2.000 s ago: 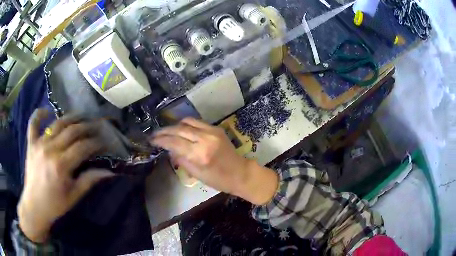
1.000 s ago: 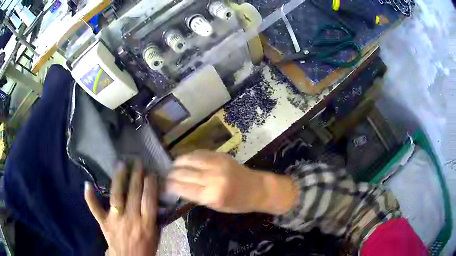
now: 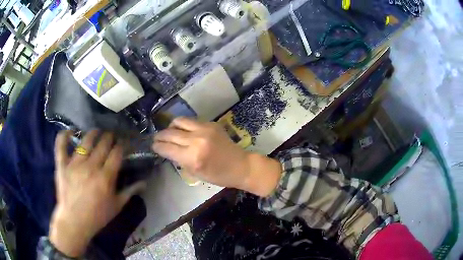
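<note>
A dark navy garment [image 3: 25,147] hangs over the left side, its grey wrong side [image 3: 76,96] turned up beside and below the overlock machine [image 3: 210,94]. A pale overlocked edge runs along it. My left hand [image 3: 86,188], slightly blurred, lies flat over this edge with the thumb spread away. My right hand [image 3: 203,155] has its fingertips pinched together on the cloth edge, just below the needle area. The fingertips hide the exact grip, and I cannot tell whether a tool is in them.
The yellow waste tray [image 3: 243,136] is partly behind my right hand. Dark fabric trimmings [image 3: 260,109] lie beside it. Green-handled scissors [image 3: 350,48] lie on the dark wood-edged board [image 3: 325,93]. A green-rimmed basket [image 3: 447,183] stands at the lower right.
Compared with one second ago, both hands have moved up towards the needle area, the left one also leftwards. The grey cloth is gathered under them and the waste tray is more covered.
</note>
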